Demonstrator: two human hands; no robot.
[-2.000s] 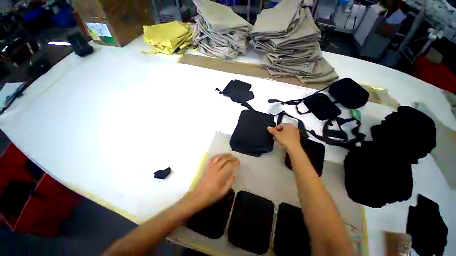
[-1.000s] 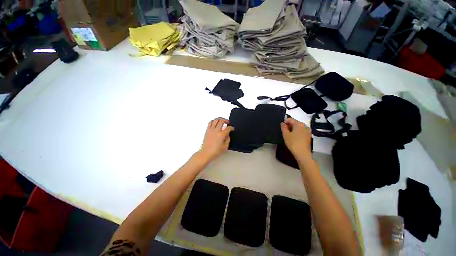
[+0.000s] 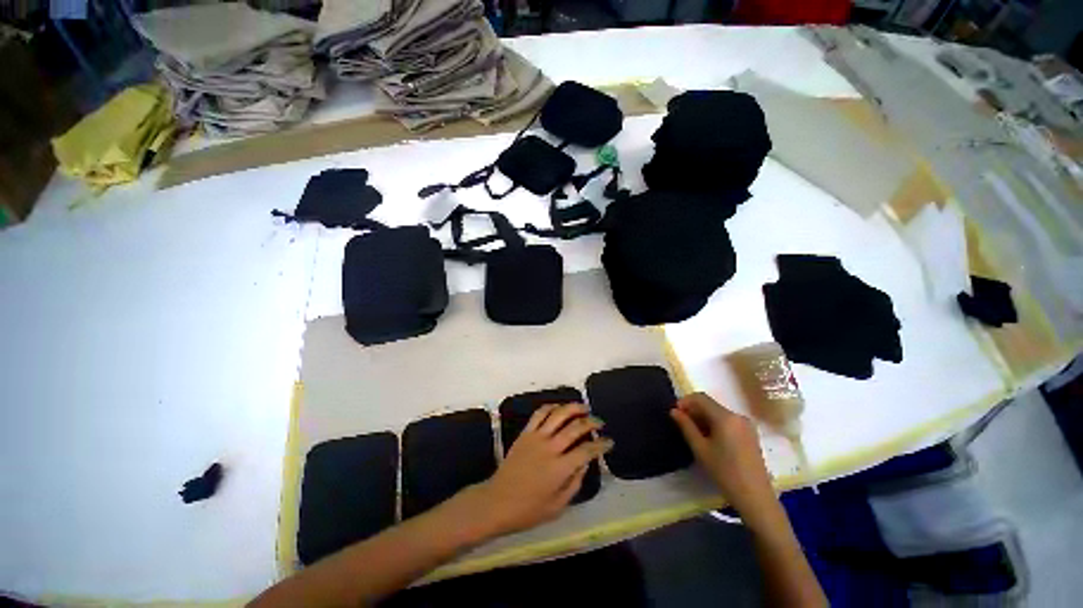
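Several black rounded-rectangle fabric panels (image 3: 348, 496) lie in a row along the near edge of the grey-beige gluing board (image 3: 392, 378). My left hand (image 3: 546, 457) is over the panel second from the right, partly hiding it, with its fingertips at the left edge of the rightmost panel (image 3: 639, 422). My right hand (image 3: 724, 442) has thumb and finger at that panel's right edge, pinching it. The rightmost panel lies about flat, slightly tilted to the row. The glue bottle (image 3: 774, 390), clear with amber-brown contents, lies right of the board, nozzle toward the near edge.
Behind the row are a neat black panel stack (image 3: 393, 283) and a smaller black pile (image 3: 524, 285). Two large black piles (image 3: 669, 255) stand right of centre. Black straps (image 3: 481, 229) lie behind. Irregular black pieces (image 3: 831, 311) are at right, a black scrap (image 3: 203, 483) at left.
The view has swung right. Both hands have moved from the neat stack to the near row, where another panel now lies at the right end. The panel held over the stack is no longer there.
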